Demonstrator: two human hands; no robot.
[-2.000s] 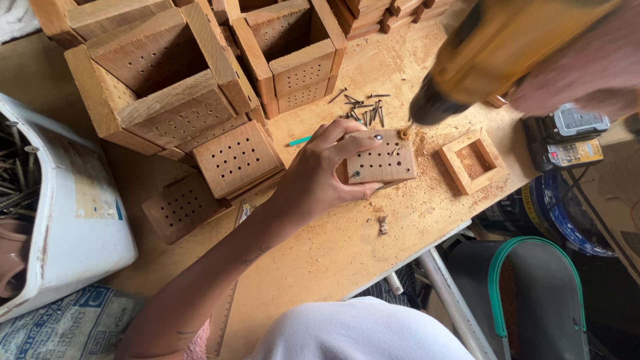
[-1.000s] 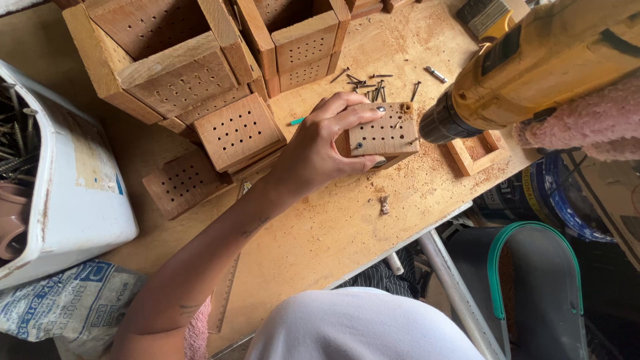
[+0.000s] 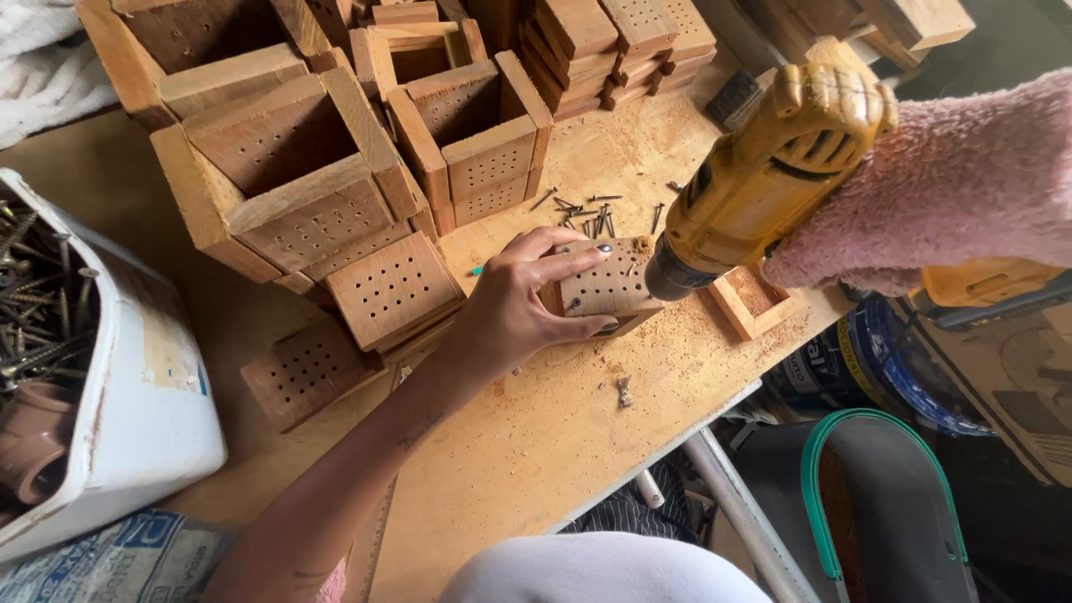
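Observation:
My left hand (image 3: 536,289) grips a small wooden block piece with rows of drilled holes (image 3: 615,280), thumb on the near side and fingers over the top. A screw head shows near its left edge. Over the block's right end stands a yellow cordless drill (image 3: 745,184), its black chuck at the near right corner; the bit is hidden. My right hand is behind the drill and a pink fleece sleeve (image 3: 930,184), so its fingers cannot be made out. Loose screws (image 3: 599,218) lie just beyond the block. A small square wooden frame (image 3: 754,310) lies to the right in sawdust.
Drilled wooden boxes (image 3: 310,193) and stacked wooden pieces (image 3: 586,42) fill the back of the plywood table (image 3: 502,469). More drilled boards (image 3: 394,289) lie left of my hand. A white bin (image 3: 151,335) of screws stands at the left. Below the right edge are a metal leg and a green-rimmed container (image 3: 879,494).
The yellow drill came down from above the block to its right end, then tilted more upright there. My left hand has kept its grip on the block throughout.

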